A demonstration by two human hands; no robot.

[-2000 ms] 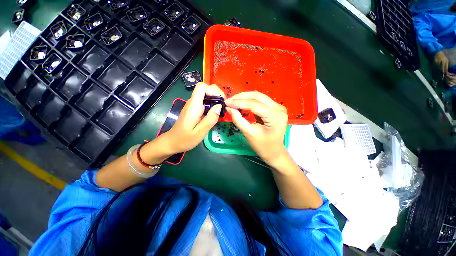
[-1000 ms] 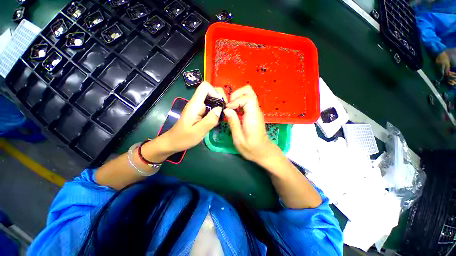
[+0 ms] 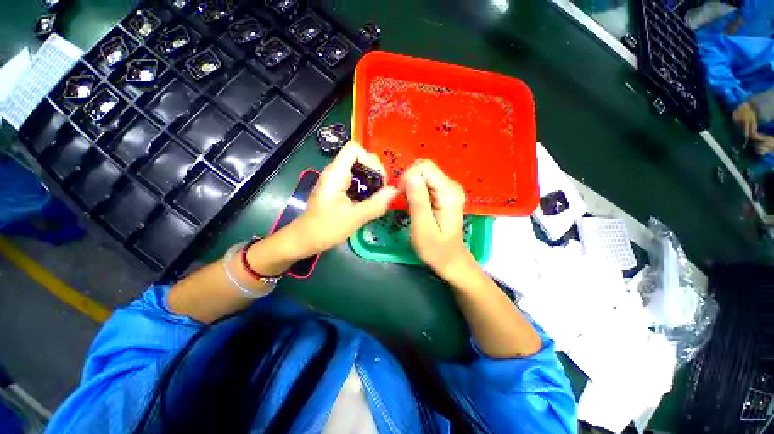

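Note:
My left hand (image 3: 333, 203) holds a small black watch housing (image 3: 365, 182) between thumb and fingers, its face turned up towards me. My right hand (image 3: 437, 212) is just right of it, thumb and index fingertips together, a small gap from the housing. Whether a tiny part is between those fingertips cannot be told. Both hands are over the lower left edge of the red parts tray (image 3: 488, 140), which has dark specks scattered in it. The green parts tray (image 3: 373, 247) lies partly under the red one, with more dark specks.
A black blister tray (image 3: 182, 161) at left holds several housings. Another housing (image 3: 332, 137) lies beside it. A smartphone (image 3: 297, 212) is partly under my left forearm. At right are a white foam pad (image 3: 570, 222) with one housing, white paper (image 3: 594, 339), and a clear bag (image 3: 679, 288). A person's hand (image 3: 747, 121) shows top right.
The housing has turned so its face shows. My right hand has moved slightly right, off the housing, with its fingers more curled.

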